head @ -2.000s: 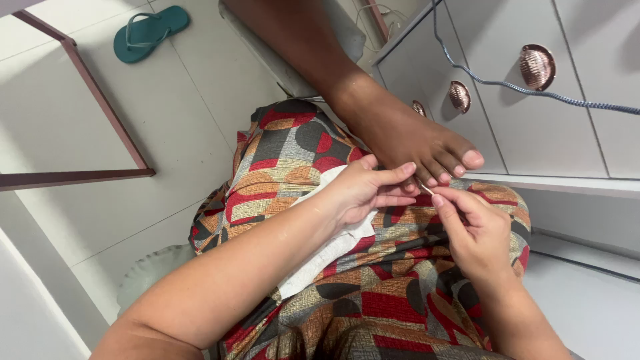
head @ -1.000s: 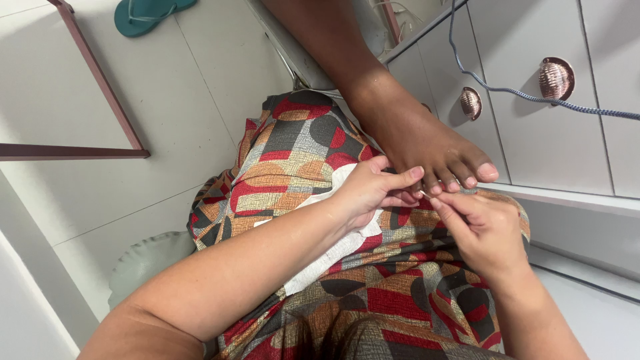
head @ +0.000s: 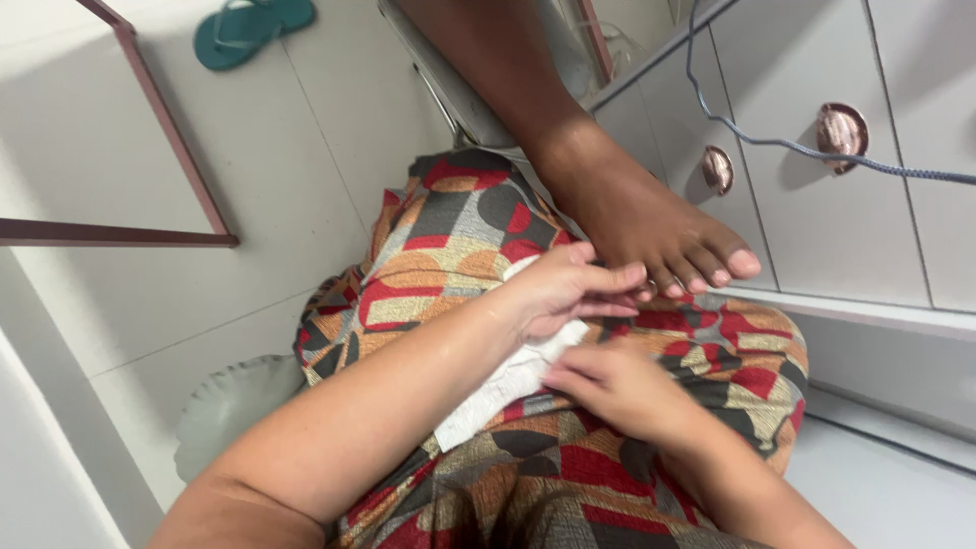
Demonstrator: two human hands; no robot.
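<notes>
Another person's bare foot [head: 648, 213] reaches in from the top and rests at my lap, its toes towards the right. My left hand [head: 579, 293] is at the smallest toes, with the thumb and fingers around the little toe. Under my left wrist a white paper tissue [head: 488, 396] lies on the patterned cloth [head: 427, 267] over my legs. My right hand [head: 610, 381] is lower, its fingertips at the tissue's right edge; whether a thin tool is between them cannot be told.
A grey drawer unit [head: 831, 229] with shell-shaped copper handles [head: 842, 139] stands at the right, a braided cable [head: 778, 142] across it. A teal flip-flop [head: 236, 34] lies on the tiled floor. Brownish-pink metal legs [head: 171, 130] stand left, and a pale scalloped object [head: 229, 412] lower left.
My right hand has moved from the toes down and left to the tissue. The thin pale stick seen between its fingers earlier is not visible now. My left hand has stayed at the toes.
</notes>
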